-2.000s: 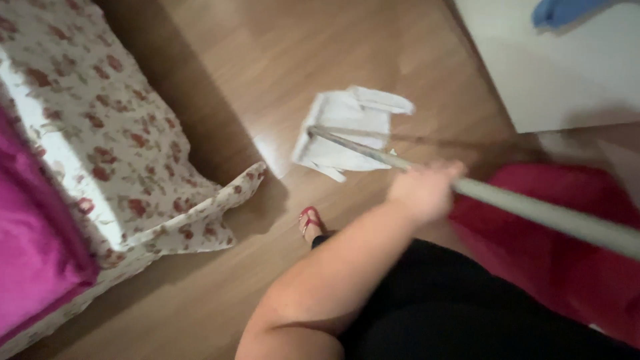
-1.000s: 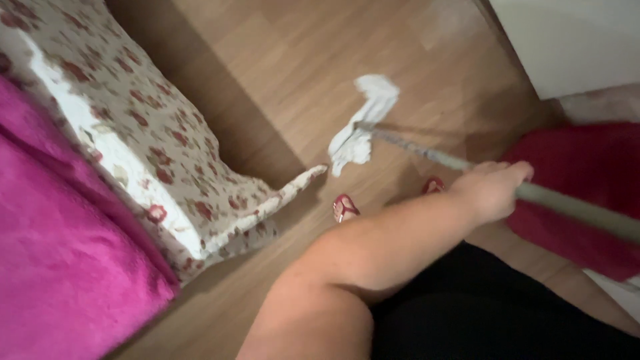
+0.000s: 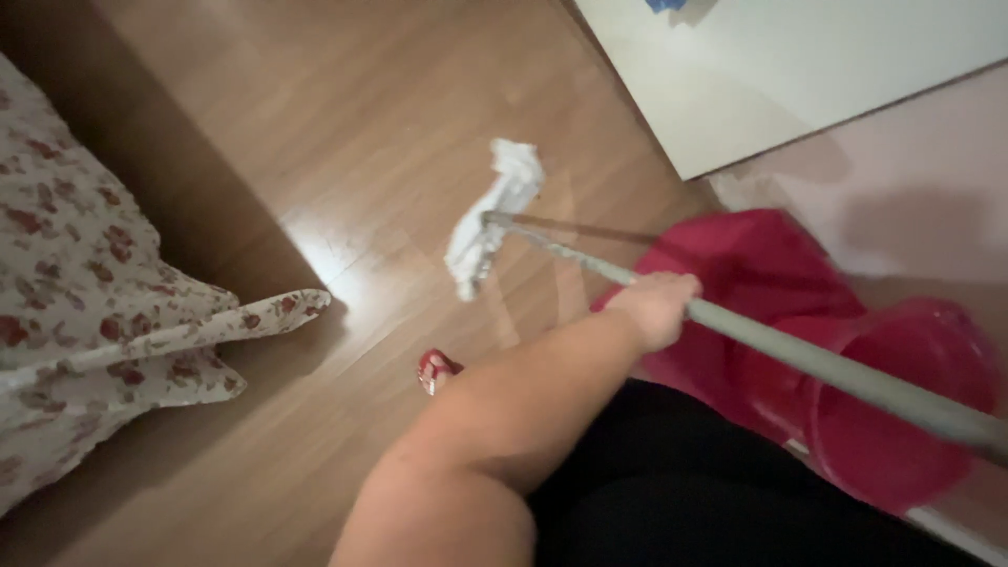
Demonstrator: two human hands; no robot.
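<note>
My left hand [image 3: 657,309] is closed around a long grey-green pole [image 3: 795,354] that slants across the right half of the view. The pole's far end rests on a bunched white cloth [image 3: 496,216], which lies on the wood-look floor [image 3: 378,126] in a long, bent strip. What head the pole has under the cloth is hidden. My forearm crosses above the floor, with black clothing to its right. A foot in a red sandal [image 3: 435,370] shows left of the forearm. My right hand is outside the view.
A floral fabric cover [image 3: 94,260] hangs at the left, one fold sticking out over the floor. At the right lie a crimson cloth [image 3: 701,268] and a translucent pink-red bucket [image 3: 906,409]. A white furniture panel [image 3: 772,71] with a blue item [image 3: 665,4] fills the upper right.
The white cloth was spread flat around the pole's end two seconds ago and is now bunched into a strip. The view has shifted, bringing the bucket in and leaving the magenta blanket out.
</note>
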